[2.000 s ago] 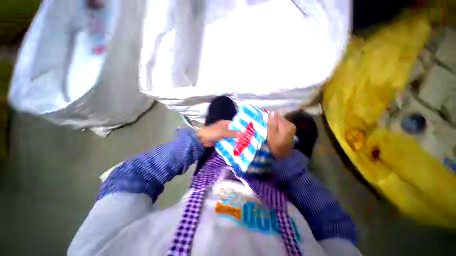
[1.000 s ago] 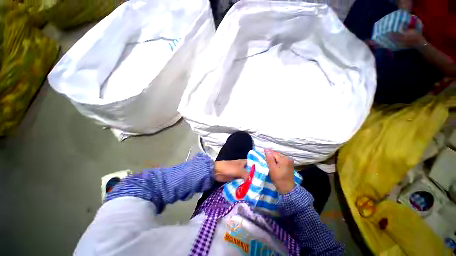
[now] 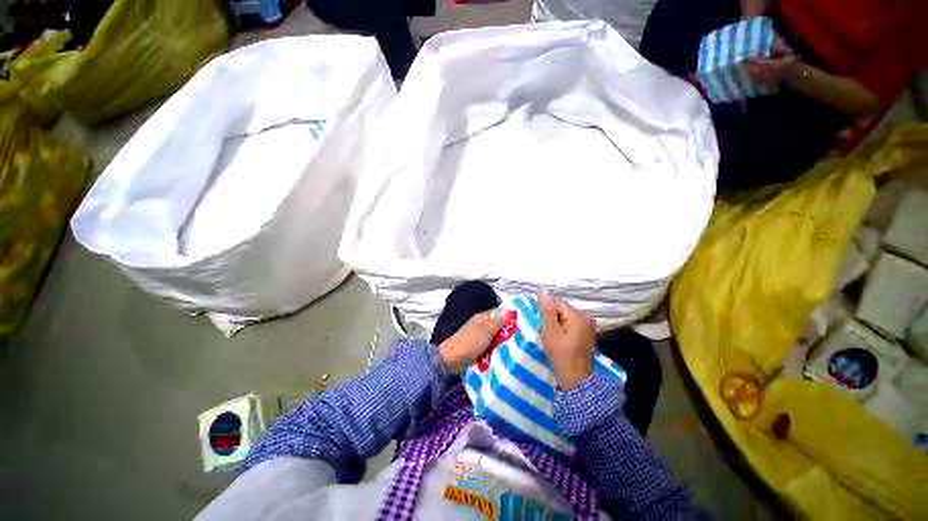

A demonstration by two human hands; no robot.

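Observation:
A blue-and-white striped cover [image 3: 519, 389] with a red patch bearing white lettering is held over my lap. My left hand [image 3: 472, 340] grips its left upper edge beside the red patch. My right hand [image 3: 568, 340] pinches its top edge, with the wrist in front of the cloth. The cover's stripes face outward. Its underside and the fingertips behind the cloth are hidden.
Two large open white sacks [image 3: 229, 267] [image 3: 529, 277] stand in front. An open yellow sack [image 3: 735, 305] at right holds off-white covers [image 3: 893, 295]. An off-white cover [image 3: 209, 415] lies on the floor at left. Another person's hand [image 3: 778, 69] holds a striped cover at upper right.
The view has shifted, showing more floor and sacks. The cover has been turned in my hands, so a broader striped side shows and the red patch sits at its upper left. Both hands still hold it.

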